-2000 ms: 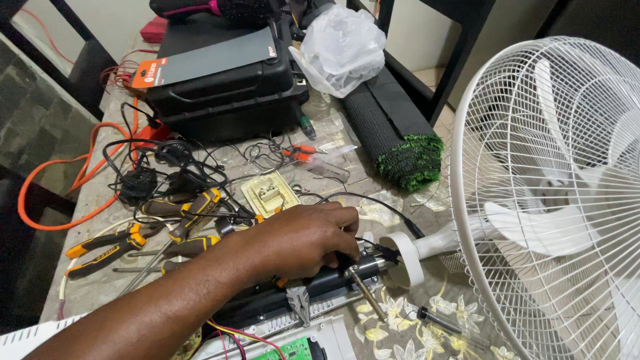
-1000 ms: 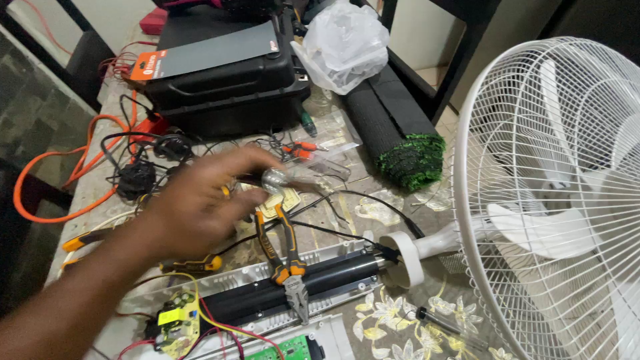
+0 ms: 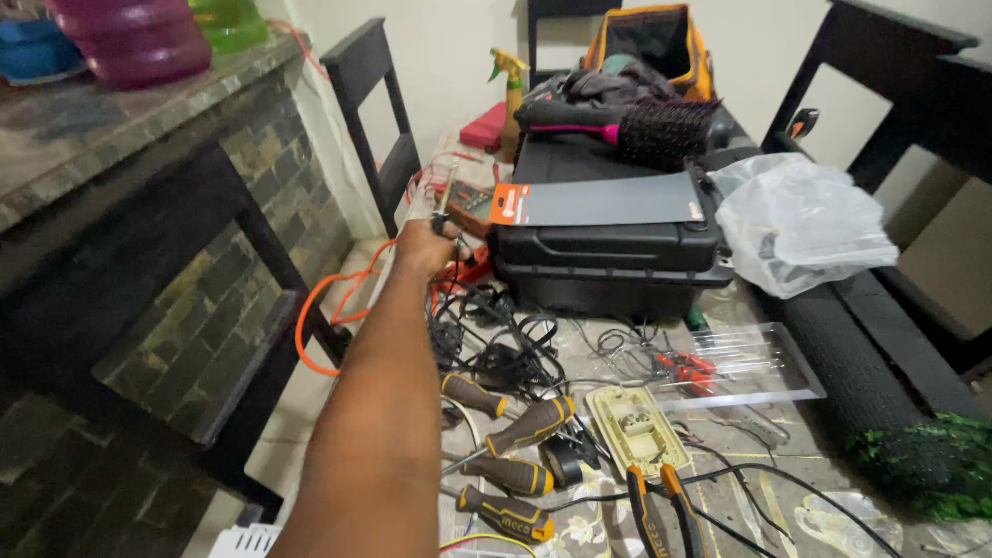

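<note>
My left hand (image 3: pixel 435 249) reaches to the far left edge of the table, its fingers around a small black thing (image 3: pixel 440 225), possibly a cable end. Just beyond lies an orange multimeter (image 3: pixel 469 203). Black cables (image 3: pixel 496 341) are tangled below the hand. Several screwdrivers with grey and yellow handles (image 3: pixel 531 426) lie nearer, beside an open cream electrical box (image 3: pixel 639 434). Pliers with orange and black handles (image 3: pixel 666 515) rest at the bottom edge. My right hand is out of view.
A black case (image 3: pixel 604 287) carries a grey saw blade in an orange-topped sleeve (image 3: pixel 612 200) and a round brush (image 3: pixel 670 128). Right of it are a plastic bag (image 3: pixel 806 221) and a roll of artificial turf (image 3: pixel 876 372). An orange hose or cable (image 3: pixel 310 341) hangs at left.
My left hand has moved from beside the fan, across the cream box, to the table's far left edge. The view has swung up and left; the fan is out of it.
</note>
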